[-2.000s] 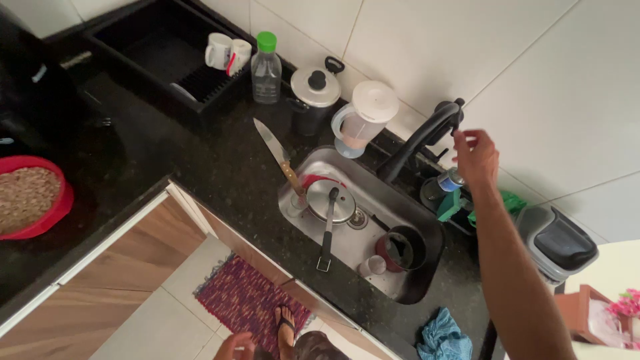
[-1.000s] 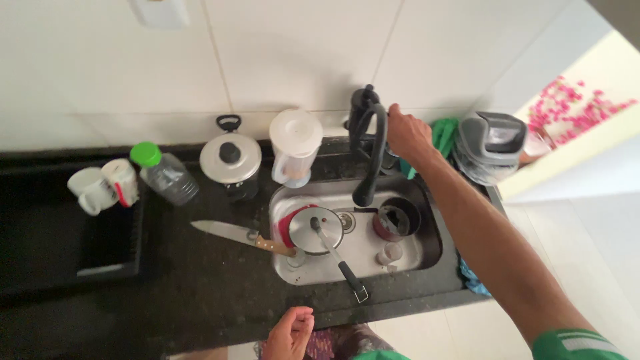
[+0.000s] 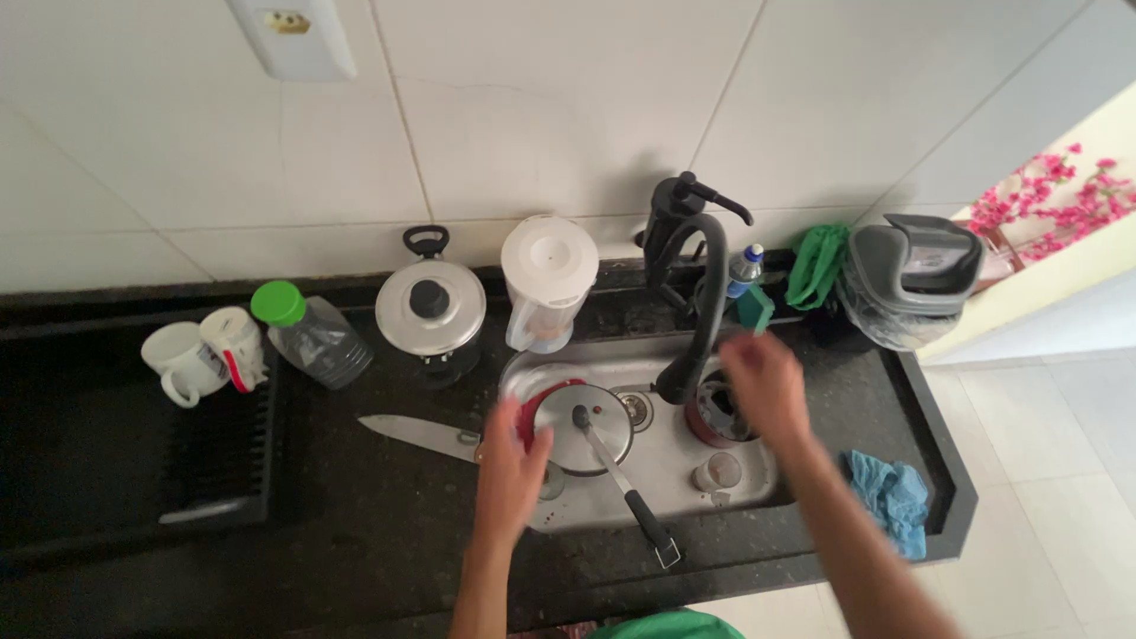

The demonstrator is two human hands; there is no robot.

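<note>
My left hand (image 3: 510,466) is over the sink's left edge, fingers apart, beside a round metal lid (image 3: 568,428) and partly covering a kitchen knife (image 3: 422,433). Nothing shows in its grasp. My right hand (image 3: 765,382), blurred, hovers right of the black faucet (image 3: 707,302), above a dark red pot (image 3: 707,415); whether it holds anything cannot be told. The steel sink (image 3: 577,515) holds the lid, a red item under it, the pot and a clear glass (image 3: 717,472). A black-handled utensil (image 3: 643,515) lies across the lid and over the front rim.
Behind the sink stand a pressure cooker (image 3: 432,311), a blender jar (image 3: 548,275) and a detergent bottle (image 3: 745,266). White mugs (image 3: 185,359) and a green-capped bottle (image 3: 324,342) are left. A blue cloth (image 3: 887,497) and a lidded grey bin (image 3: 914,266) are right.
My right hand has left the faucet area and come down toward the pot. My left hand has moved up from the counter's front edge to the sink's left side. The view has shifted.
</note>
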